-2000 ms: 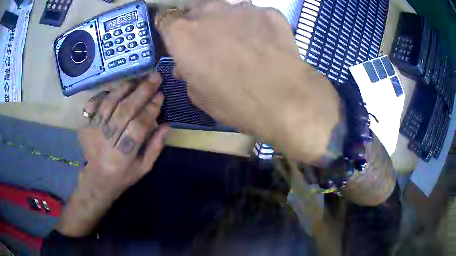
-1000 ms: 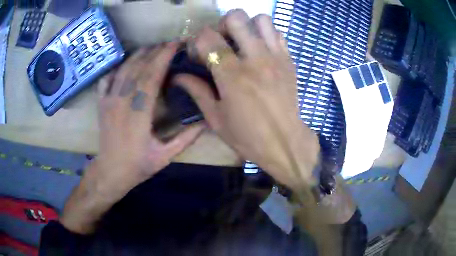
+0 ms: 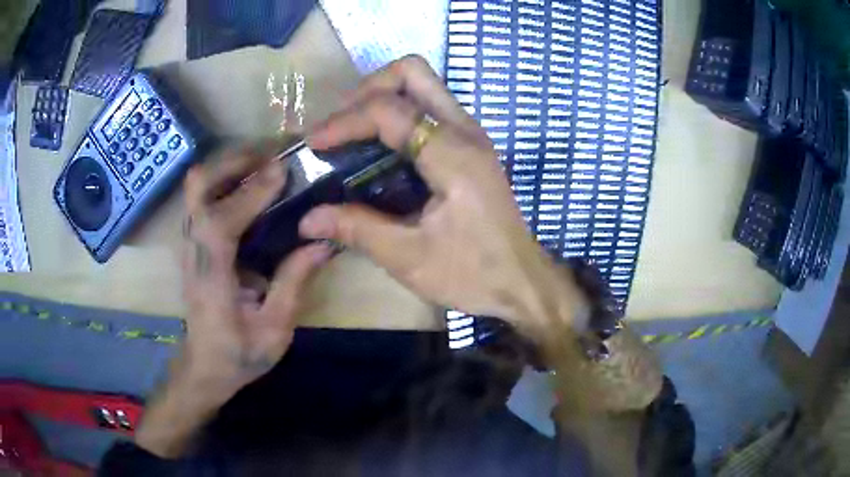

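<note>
My left hand [image 3: 238,265] and my right hand [image 3: 438,200] hold a dark portable radio [image 3: 322,191] between them, over the table's front part. A dark side of it faces up, with a bright glare or pale patch near its upper edge; which is unclear. Its ends are hidden by my fingers. A second radio [image 3: 126,163] lies face up on the table left of my hands, with round speaker, display and keypad showing. The label sheet [image 3: 578,121], with dense rows of small strips, lies right of my right hand.
Thin black speaker grilles [image 3: 110,48] and a keypad piece [image 3: 48,116] lie at the upper left. A larger dark perforated piece [image 3: 244,20] lies at the top. Dark radios [image 3: 783,210] stand in rows at the right. Red forks [image 3: 65,410] show on the floor at the lower left.
Both hands now hold a dark radio up, tilted. The face-up radio appears lower left in view. The white sheet with dark stickers is no longer seen on the label sheet.
</note>
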